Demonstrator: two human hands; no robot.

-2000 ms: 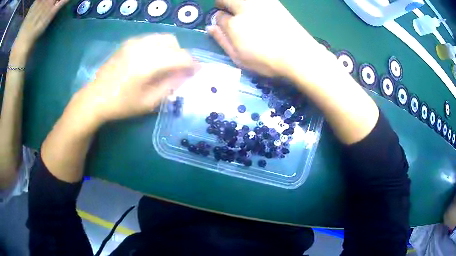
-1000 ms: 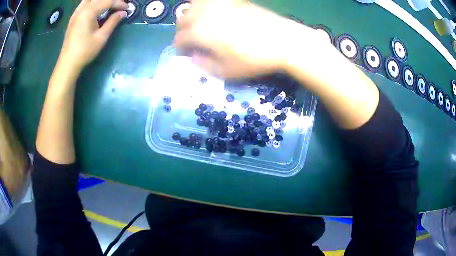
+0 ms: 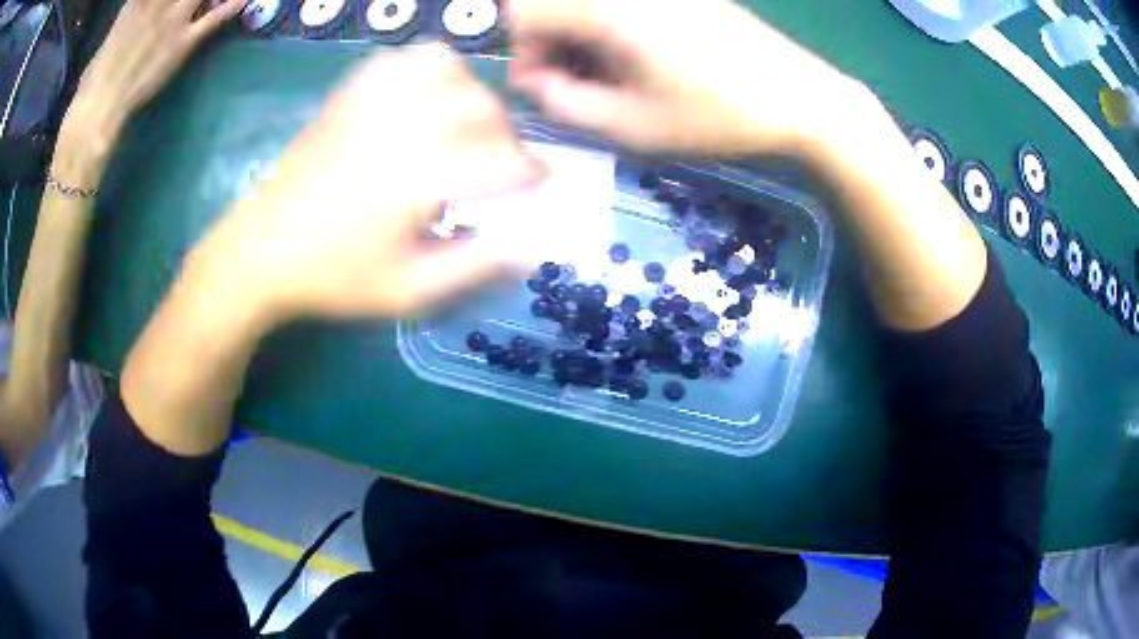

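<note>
A clear plastic tray (image 3: 600, 409) with rounded corners lies in front of me. Many small black parts (image 3: 587, 318) with some pale ones lie loose in it. My left hand (image 3: 387, 206) is blurred over the tray's left side, fingers curled; I cannot tell if it holds a part. My right hand (image 3: 600, 75) is over the tray's far edge beside the disc row, fingers bent; its grip is unclear. Dark discs with white centres (image 3: 470, 16) stand in a row beyond the tray. Glare hides the tray's upper left.
More discs (image 3: 977, 189) run down the right side, with a single disc (image 3: 1032, 170) behind them. Another person's hand (image 3: 144, 50) is at the row's far left. A white strip (image 3: 1062, 106) and a translucent bottle (image 3: 1072, 43) are at upper right. The green table's edge (image 3: 500, 506) is near me.
My left hand has moved from the far-left discs back over the tray. My right hand has shifted slightly up and right. Another person's hand now shows at the row's left end.
</note>
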